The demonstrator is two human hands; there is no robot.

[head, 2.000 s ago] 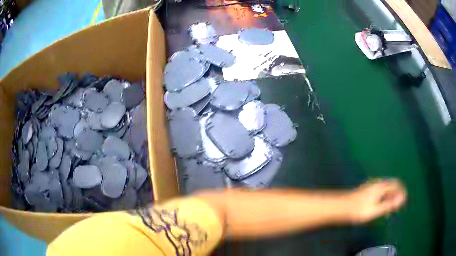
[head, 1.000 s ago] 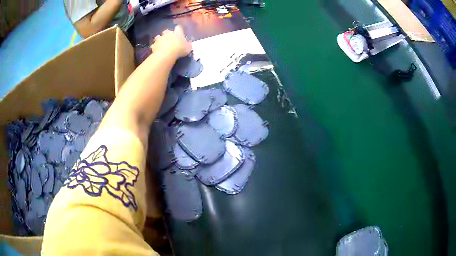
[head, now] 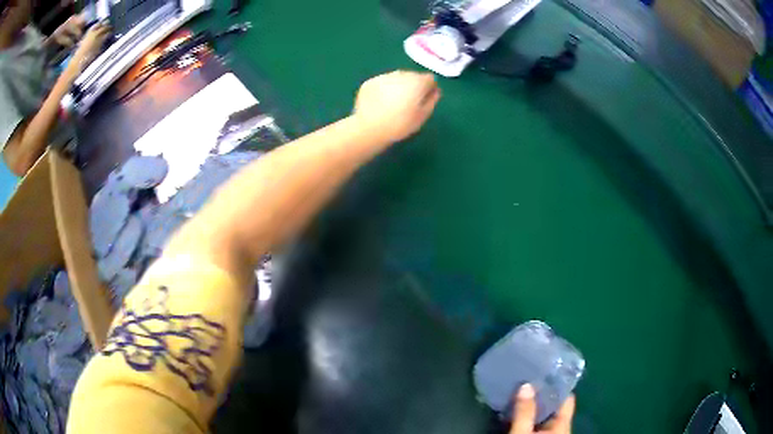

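My left hand [head: 397,103] reaches over the green conveyor, its fingers curled near the white end of a housing [head: 441,49] with a dark motor-like part; whether it holds anything is hidden. My right hand [head: 541,415] shows only as fingertips at the bottom edge, gripping a pair of grey end caps [head: 527,366] over the belt. More grey end caps [head: 119,222] overlap on the dark bench, partly covered by my left arm.
A brown carton [head: 75,246] full of grey caps stands at the left. Printed sheets [head: 197,127] lie on the bench. Another person's arms [head: 51,110] are at a silver housing, upper left. A black cord [head: 551,66] lies on the green belt [head: 593,229]. A housing end [head: 717,417] shows lower right.
The view has shifted right. My left hand has moved from the cap pile to near the housing on the belt. My right fingertips now show on the caps at the bottom.
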